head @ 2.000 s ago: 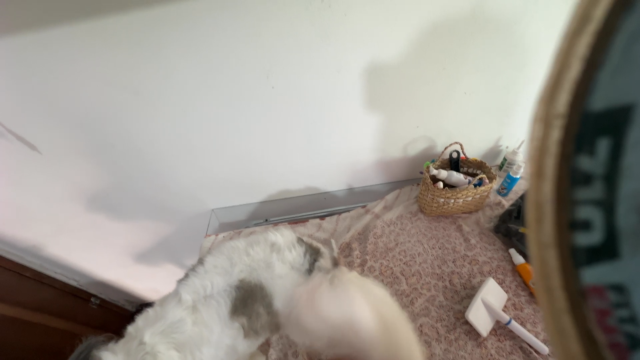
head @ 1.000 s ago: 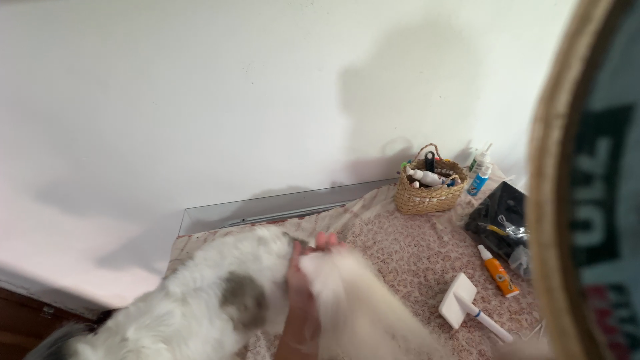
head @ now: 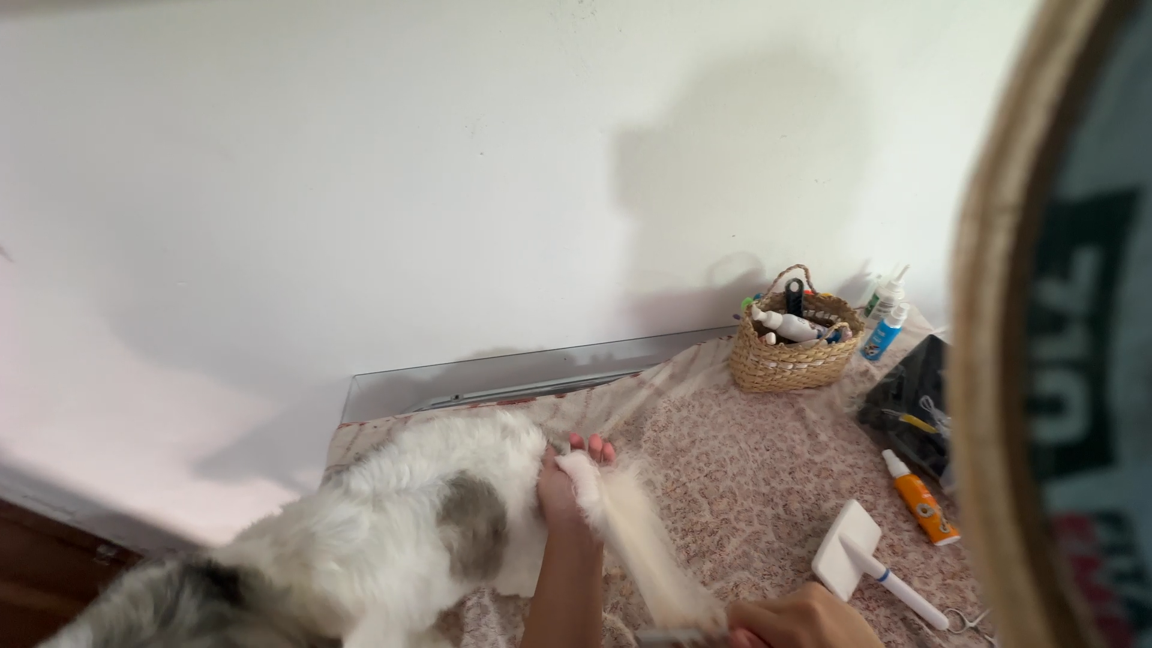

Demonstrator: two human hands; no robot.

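A white dog with grey patches (head: 396, 513) is at the lower left on a pink patterned cloth (head: 720, 450). Close against its rear, my left hand (head: 571, 477) holds what looks like the base of its tail (head: 634, 522), fingertips showing behind the fur. Long cream hair stretches down and right from there. At the bottom edge, my right hand (head: 801, 621) grips a metal grooming tool, apparently a comb (head: 679, 635), set in the far end of that hair. The frame edge cuts off part of the tool and hand.
A white slicker brush (head: 850, 549) lies right of my right hand, near scissors (head: 967, 621) and an orange bottle (head: 920, 499). A woven basket (head: 792, 360), a blue spray bottle (head: 884, 333) and a black bag (head: 909, 396) stand behind. A round-edged object (head: 999, 270) blocks the right side.
My right hand now shows plainly at the bottom with the tool. The long hair, blurred before, is now stretched out more clearly. My left hand remains at the dog's rear since one second ago.
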